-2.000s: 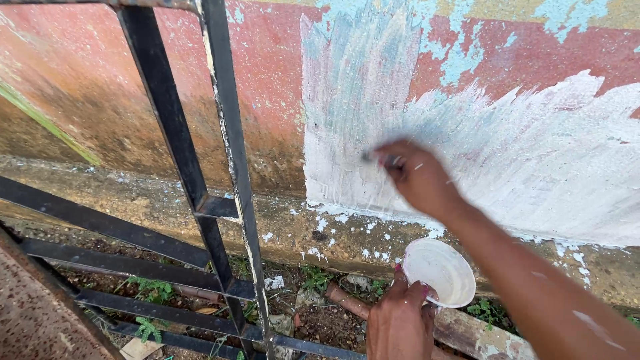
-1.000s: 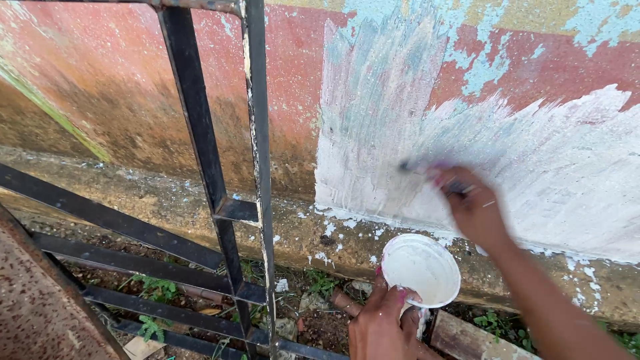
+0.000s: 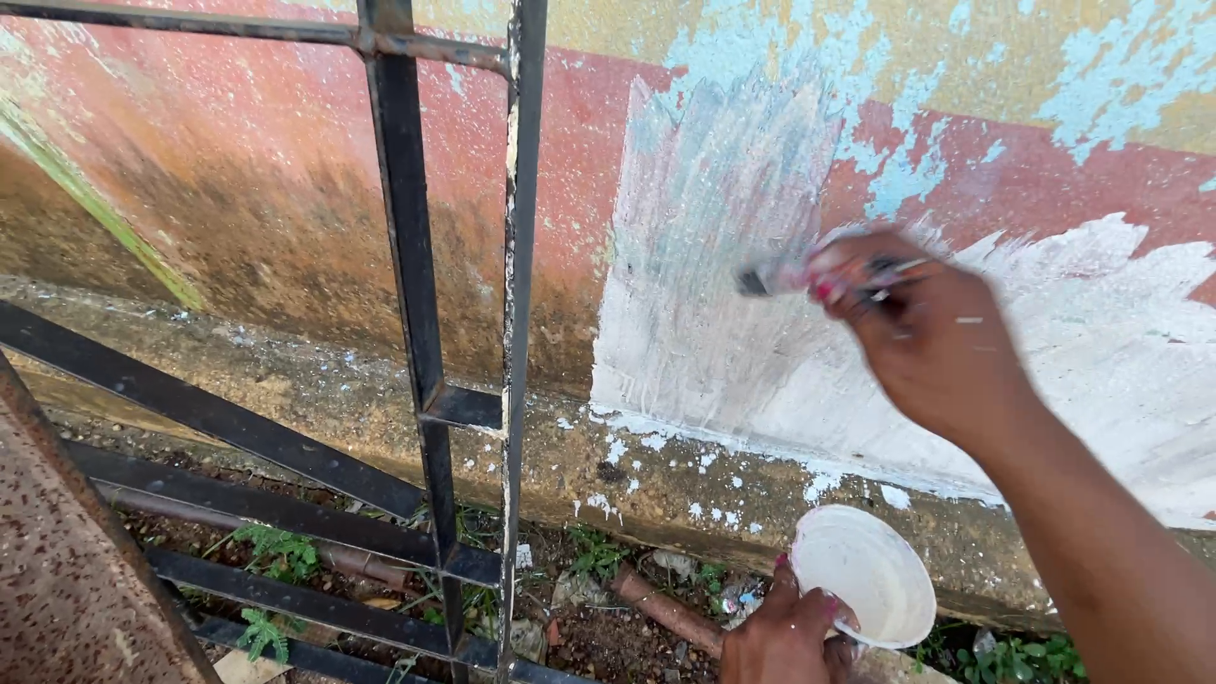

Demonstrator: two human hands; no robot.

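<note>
My right hand (image 3: 931, 332) grips a paintbrush (image 3: 774, 279), blurred by motion, its dark bristles at the wall's whitened area. White paint (image 3: 731, 351) covers the lower part of the painted wall (image 3: 579, 161), thinner and streaky toward the top, where bluish and pink tones show through. Below, at the bottom of the view, my left hand (image 3: 784, 632) holds the near rim of a round white tub (image 3: 864, 575) tilted toward the camera. A whitish coating lines the inside of the tub.
A black metal grille (image 3: 408, 237) with chipped paint stands left of the whitened area. A rusty metal surface (image 3: 76, 551) fills the lower left corner. Along the wall's foot runs a stained ledge (image 3: 665, 475) with white spatters; below lie soil, weeds, and a brown pipe (image 3: 665, 608).
My right hand with the brush has moved up the wall since a second ago. The left hand still holds the tub. The view has shifted somewhat.
</note>
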